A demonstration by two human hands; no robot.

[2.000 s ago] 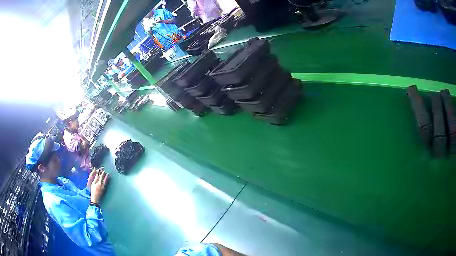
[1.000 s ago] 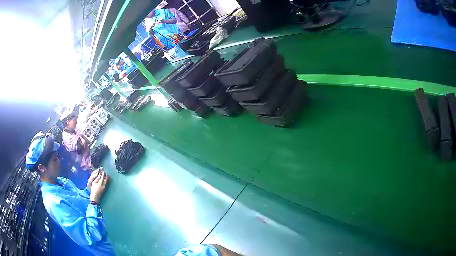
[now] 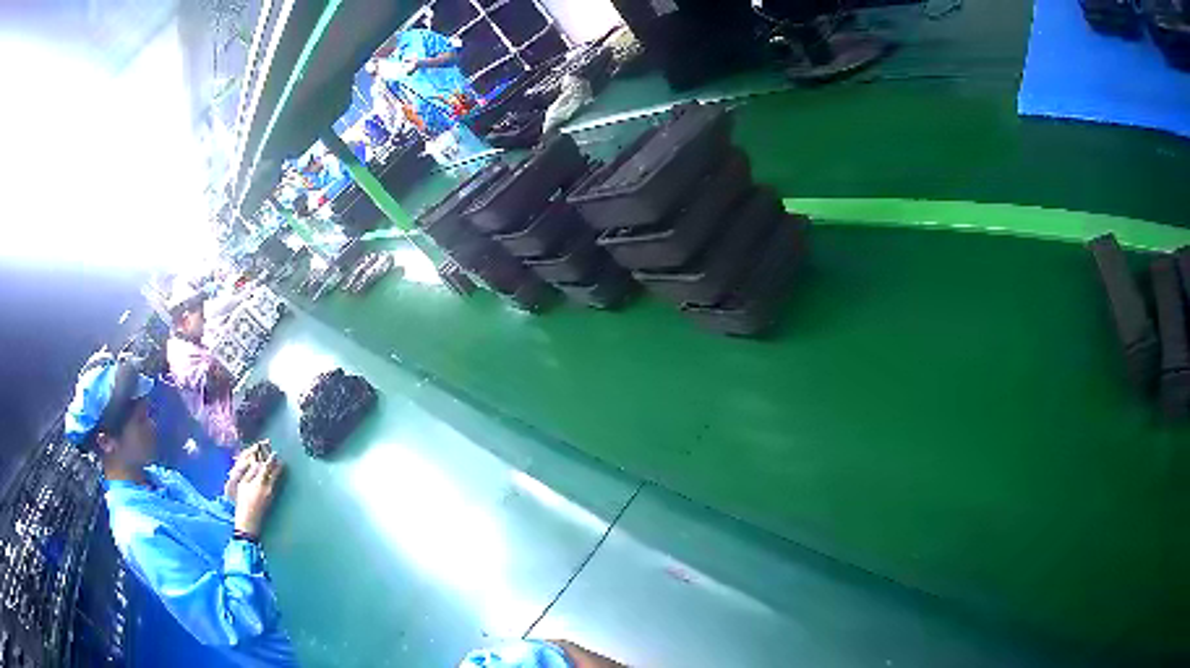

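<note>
Stacked housings (image 3: 698,215), black and rectangular, stand in several leaning piles on the green bench (image 3: 900,431). Loose housings (image 3: 1133,320), narrow and black, stand side by side at the right edge, partly cut off. A blue sleeve (image 3: 516,655) with a strip of bare forearm shows at the bottom edge. No hand shows there. My left hand and my right hand are both out of the picture.
A person in a blue smock and cap (image 3: 196,561) sits at the left, hands together near dark tangled heaps (image 3: 335,411). A blue mat (image 3: 1090,78) with black units and a monitor stand (image 3: 829,55) are at the back. A green shelf post (image 3: 379,193) rises behind the piles.
The stacked housings and loose housings have shifted slightly right and down in the picture, while the bench seam stays nearly in place. A pink-clothed person at the back is no longer visible.
</note>
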